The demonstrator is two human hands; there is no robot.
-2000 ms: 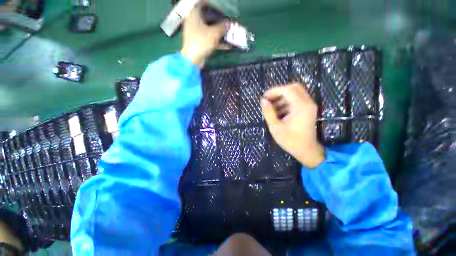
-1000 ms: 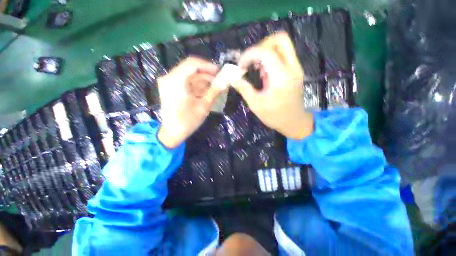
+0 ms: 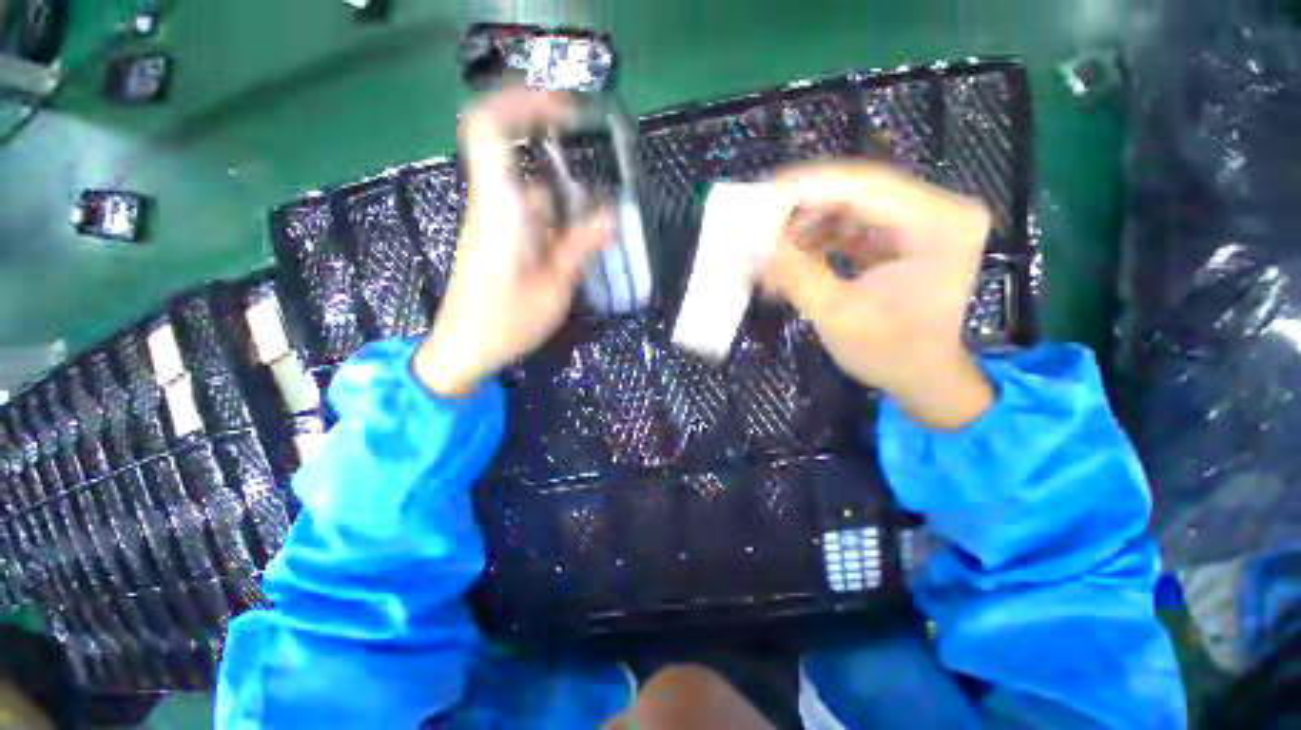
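Observation:
My left hand (image 3: 507, 257) is blurred and holds a dark phone housing (image 3: 618, 178) with a pale lower end, tilted over the blister tray (image 3: 614, 513). My right hand (image 3: 885, 271) holds a flat white rectangle (image 3: 713, 292), apparently a display module, between thumb and fingers, just right of the housing and apart from it. A keypad (image 3: 853, 558) with pale keys lies in a tray pocket near my body. A part-assembled phone (image 3: 549, 60) lies on the green surface just beyond my left hand.
A second blister tray (image 3: 114, 528) at left holds several white pieces (image 3: 271, 328). A small device (image 3: 109, 216) and a dark piece (image 3: 137, 77) lie on the green surface at upper left. Crumpled dark plastic (image 3: 1227, 285) lies at right.
My hands were together over the tray and have moved apart, the right holding the white rectangle. The housing shows in my left hand. One keypad shows near my body where two showed before.

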